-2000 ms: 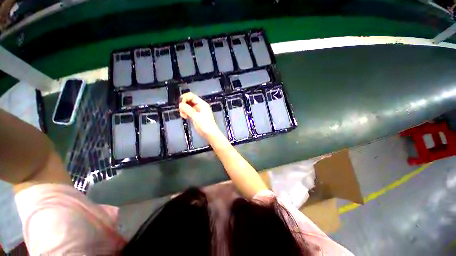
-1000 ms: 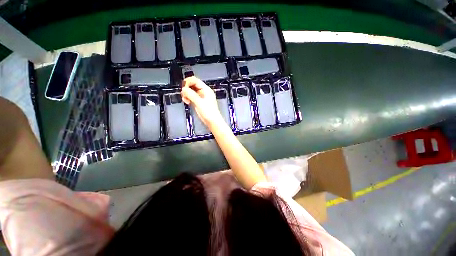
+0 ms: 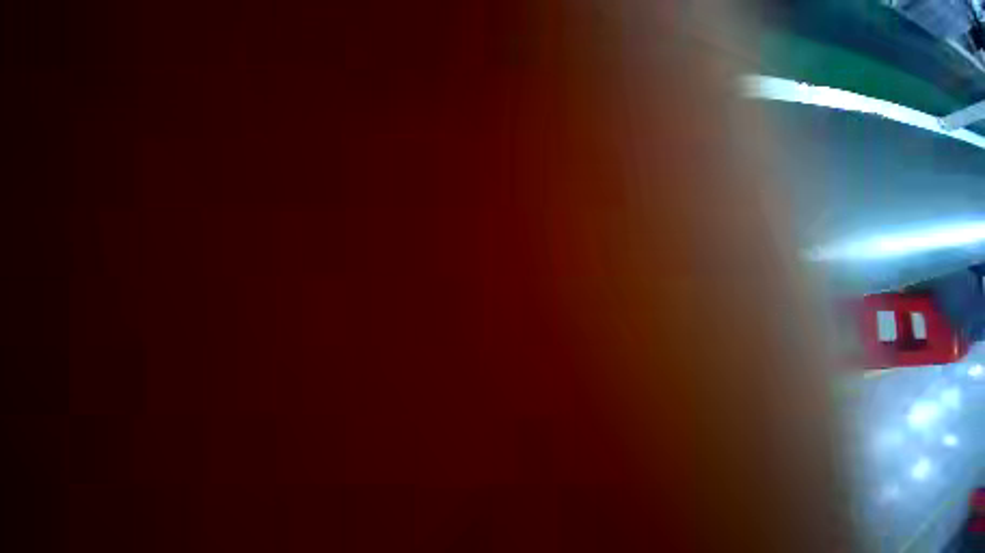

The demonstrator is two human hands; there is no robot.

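Note:
A large, blurred, dark red to orange shape [image 3: 378, 281] lies very close to the lens and covers about the left three quarters of the view. It looks like skin, perhaps a hand or arm of mine, but no fingers can be made out. It hides the tray, the phone cases, the clear sheets and the smartphone. My right hand is not visible. Whether my left hand is part of the blurred shape, and what it holds, I cannot tell.
At the right, the dark green bench [image 3: 864, 194] shows with a bright glare streak. A white strip [image 3: 853, 99] runs behind it. A red plastic stool [image 3: 943, 329] stands on the grey floor [image 3: 918, 432] below the bench edge.
The blurred shape has come in front of the lens. The tray, cases, sheets, smartphone, cardboard box and my right hand, visible before, are now hidden.

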